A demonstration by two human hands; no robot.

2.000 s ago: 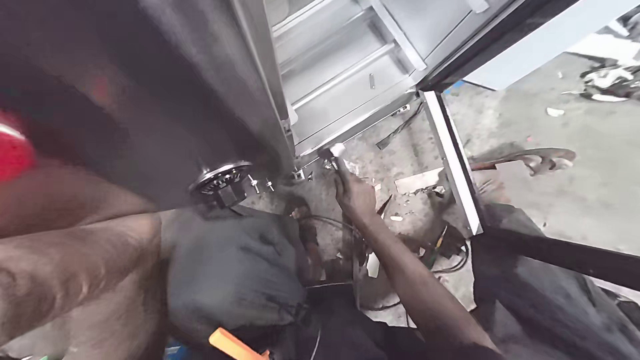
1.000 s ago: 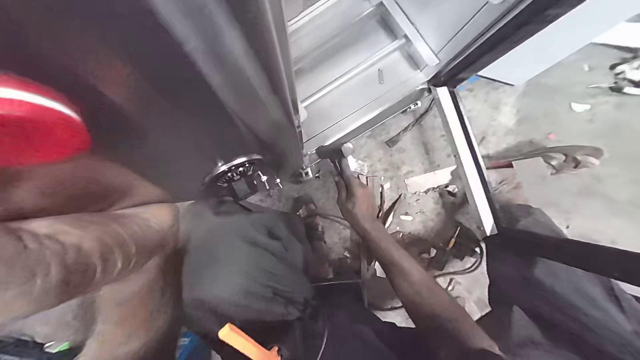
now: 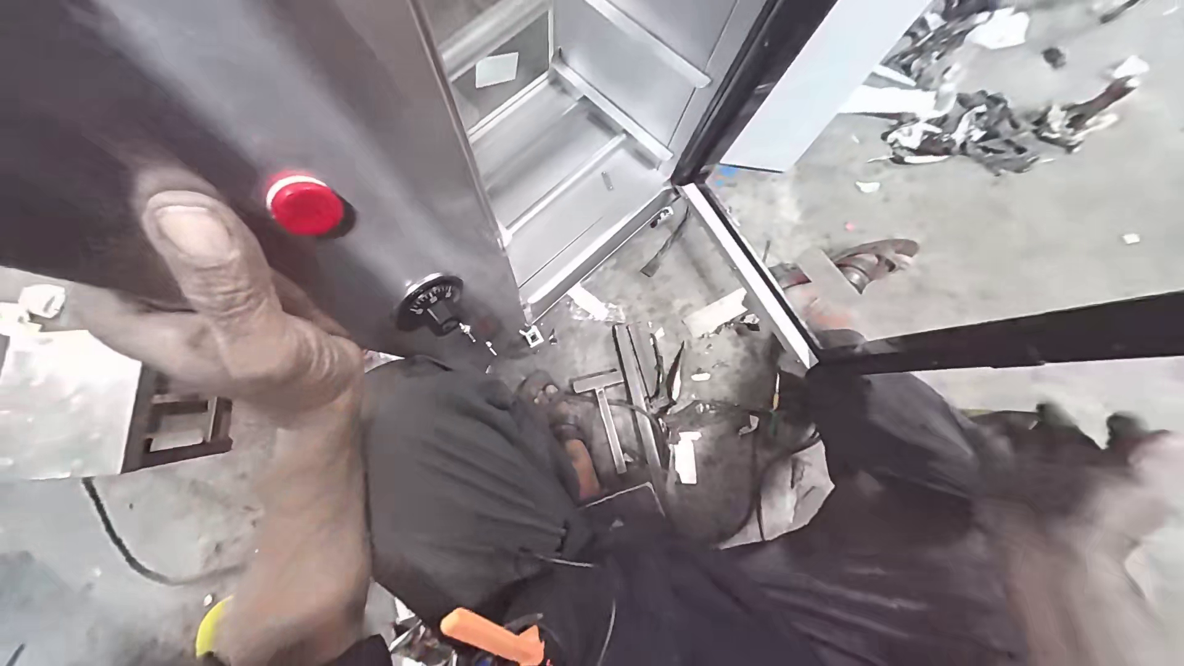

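My left hand (image 3: 268,342) is at the left, its thumb raised over a dark metal panel (image 3: 370,111) and its fingers by the panel's lower edge; whether they grip that edge is hidden. Just right of the thumb, a round red button (image 3: 307,203) sticks out of the panel. Below and right of it sits a black dial with markings (image 3: 431,301). My right hand (image 3: 1091,481), blurred at the far right, has its fingers apart and nothing visible in it. Between the hands stands an open metal cabinet (image 3: 573,157) with ribbed inner walls.
A dark door frame (image 3: 1008,333) crosses at right. Metal bars (image 3: 634,398), cables and scraps lie on the concrete floor around my feet. A heap of debris (image 3: 990,134) is at upper right. An orange handle (image 3: 490,636) shows at the bottom, a pale box (image 3: 69,398) at left.
My right hand has left the cabinet's lower corner, where it held a dark-headed tool, and moved far right. My left thumb now shows beside the red button. The view has shifted.
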